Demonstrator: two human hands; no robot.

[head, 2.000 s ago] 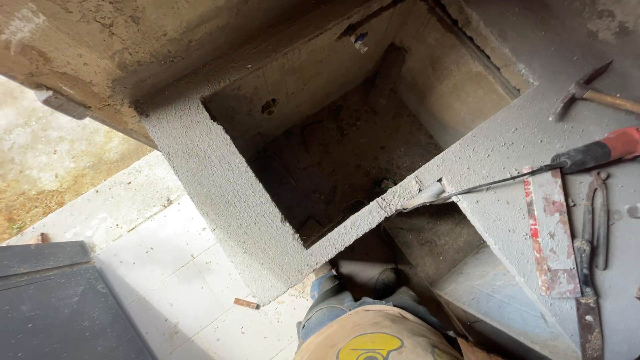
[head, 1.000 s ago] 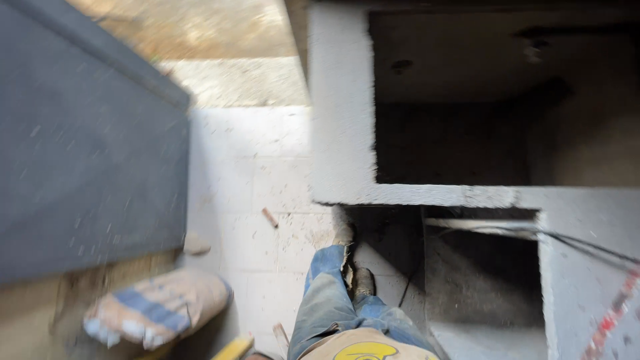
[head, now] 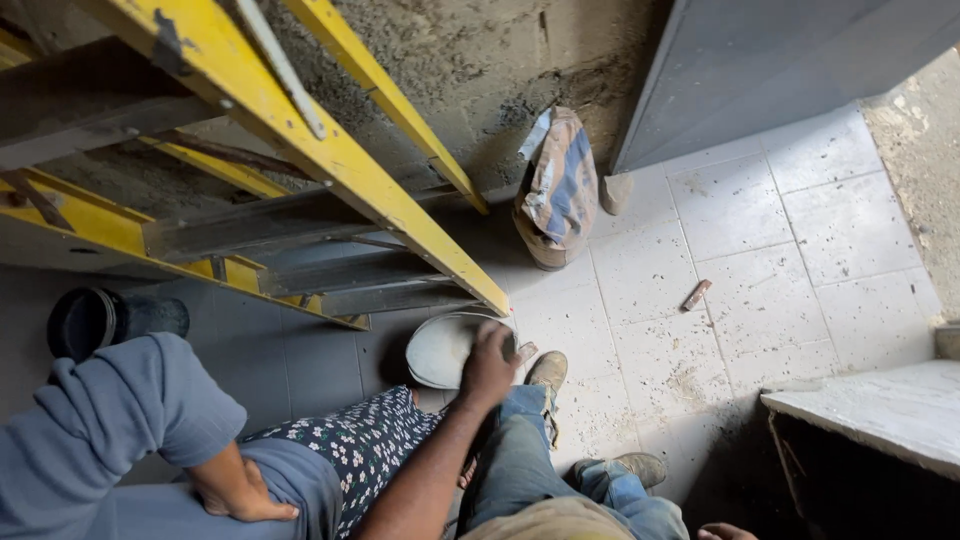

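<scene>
My left hand (head: 491, 364) is at the right side of a round, pale bucket (head: 442, 352) on the tiled floor, with its fingers bent over the rim area. Blur hides whether they grip anything. Only part of my right hand (head: 726, 532) shows at the bottom edge, beside my jeans, and its fingers are mostly out of view. A small reddish-brown fragment (head: 697, 295) lies on the tiles to the right of the bucket.
A yellow stepladder (head: 360, 184) stands at the left, its near rail ending beside the bucket. A person in grey and a floral garment (head: 360, 442) is close on my left. Behind are a paper sack (head: 559, 191), a grey panel (head: 750, 67) and a dark bucket (head: 112, 319). A pale slab (head: 877, 412) juts in at right.
The view has swung away from the concrete opening and tools to the ladder and floor. My left hand, not visible before, is now at the pale bucket.
</scene>
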